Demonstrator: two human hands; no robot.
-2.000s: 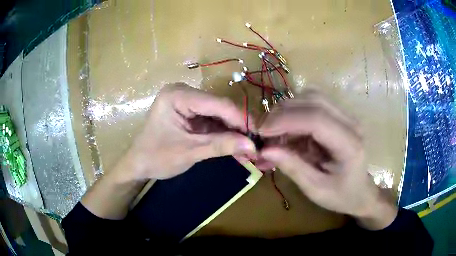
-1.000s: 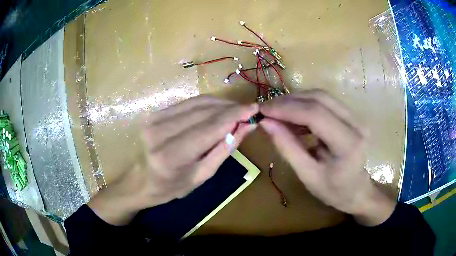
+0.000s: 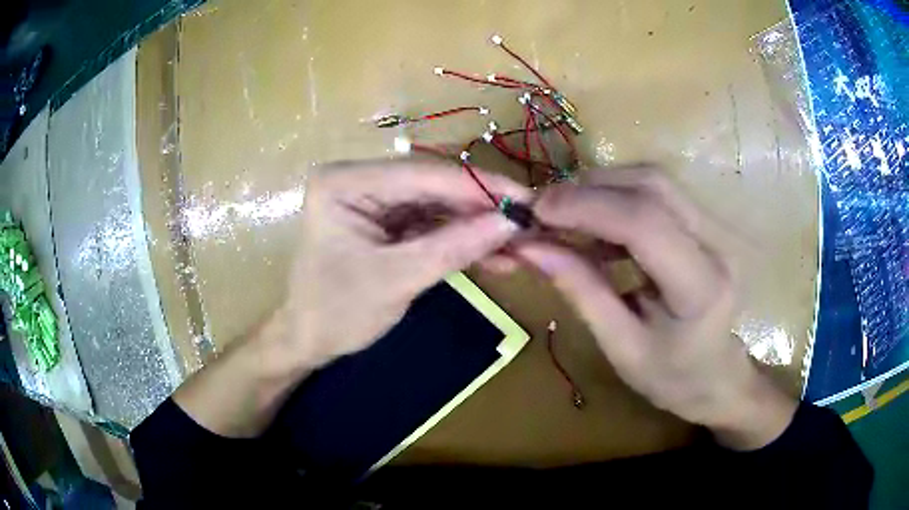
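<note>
My left hand (image 3: 384, 259) and my right hand (image 3: 648, 289) meet at the centre, fingertips close together. Between them is a small dark component (image 3: 516, 211) with a green end. A red wire (image 3: 480, 181) runs from it up and left toward a white plug (image 3: 403, 145). Both hands pinch the component; the fingers hide part of it. A black sheet (image 3: 399, 383) with a pale yellow border (image 3: 513, 339) lies under and below my left hand. A single wire lead (image 3: 563, 367) lies right of the sheet.
A loose pile of wire leads (image 3: 533, 125) lies beyond my hands. Another lead (image 3: 429, 117) lies to its left. Green cylinders (image 3: 30, 299) are at the far left. A blue printed mat (image 3: 862, 189) is at the right. The bench cover (image 3: 269, 90) is tan under clear film.
Both hands stay together around the small component, slightly higher than two seconds ago. The held wire and its white plug now point up and left instead of hanging beside the left fingers.
</note>
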